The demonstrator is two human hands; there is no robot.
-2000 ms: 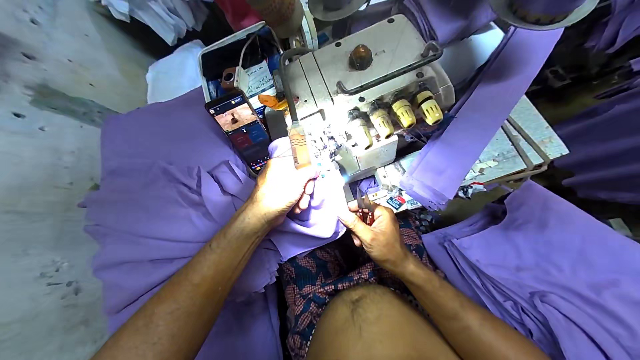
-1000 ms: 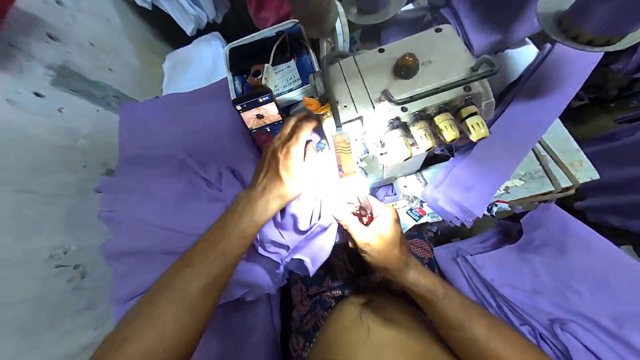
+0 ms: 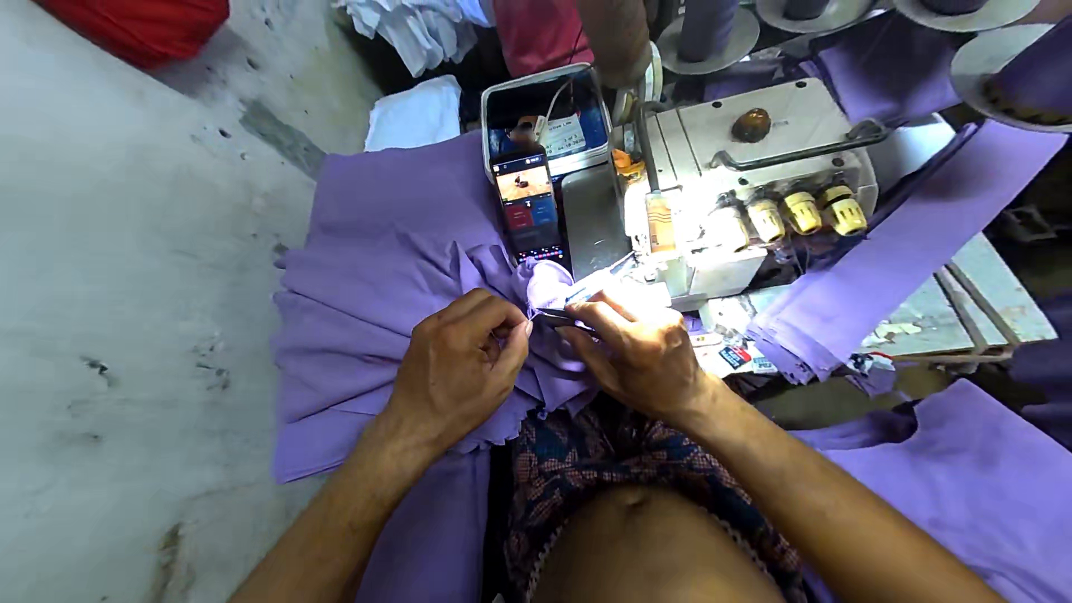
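Note:
My left hand [image 3: 461, 364] pinches a thin thread between thumb and forefinger, over the heap of purple fabric [image 3: 368, 293]. Close beside it, my right hand [image 3: 636, 347] grips small dark thread snips [image 3: 557, 316], whose tip lies near the pinched thread. A gathered, brightly lit purple edge of cloth [image 3: 548, 283] sticks up just beyond the snips. Behind my right hand stands the sewing machine [image 3: 754, 159], an overlock type with yellow tension dials [image 3: 802, 213]; glare hides its needle area.
A lit phone [image 3: 526, 205] leans on an open plastic container [image 3: 544, 79] left of the machine. Cone thread spools [image 3: 708, 33] stand behind it. Purple strips [image 3: 913, 251] hang over the table's right side, and more purple cloth [image 3: 963, 477] lies at lower right. A pale wall [image 3: 151, 335] is on the left.
Both hands have moved from the machine's needle area onto the cloth in front of the phone. The cloth edge has come away from the needle area with them. The view has shifted.

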